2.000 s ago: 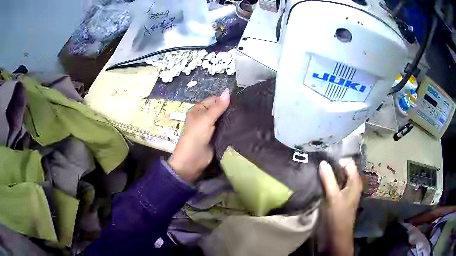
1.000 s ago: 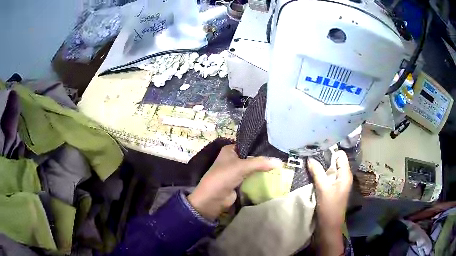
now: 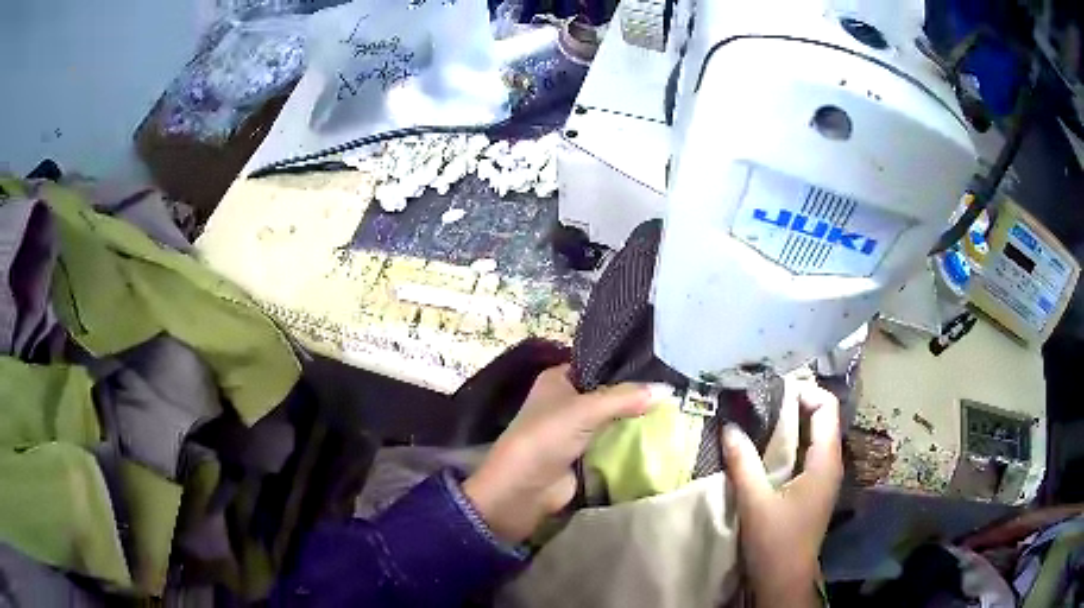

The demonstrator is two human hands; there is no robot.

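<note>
A grey-brown garment (image 3: 636,549) with a lime-green panel (image 3: 648,454) and dark ribbed fabric (image 3: 618,297) lies around the machine arm under the white JUKI head (image 3: 820,202). The small metal work clamp (image 3: 698,404) sits at the upper edge of the lime panel. My left hand (image 3: 535,445) grips the garment left of the clamp, thumb on the lime panel's top edge. My right hand (image 3: 779,499) grips the cloth right of the clamp, thumb near the ribbed fabric. The machine's arm bed is hidden under the cloth.
Small white pieces (image 3: 446,164) lie behind on a dark patch of the table (image 3: 279,232). A marked plastic bag (image 3: 392,71) is behind them. Waiting garments (image 3: 155,321) heap at left. The control panel (image 3: 1025,271) stands right; another garment pile (image 3: 1022,564) is at lower right.
Since two seconds ago, my left hand has moved down and right to the lime panel beside the clamp. The panel has come up to the clamp. In the last second, little has changed.
</note>
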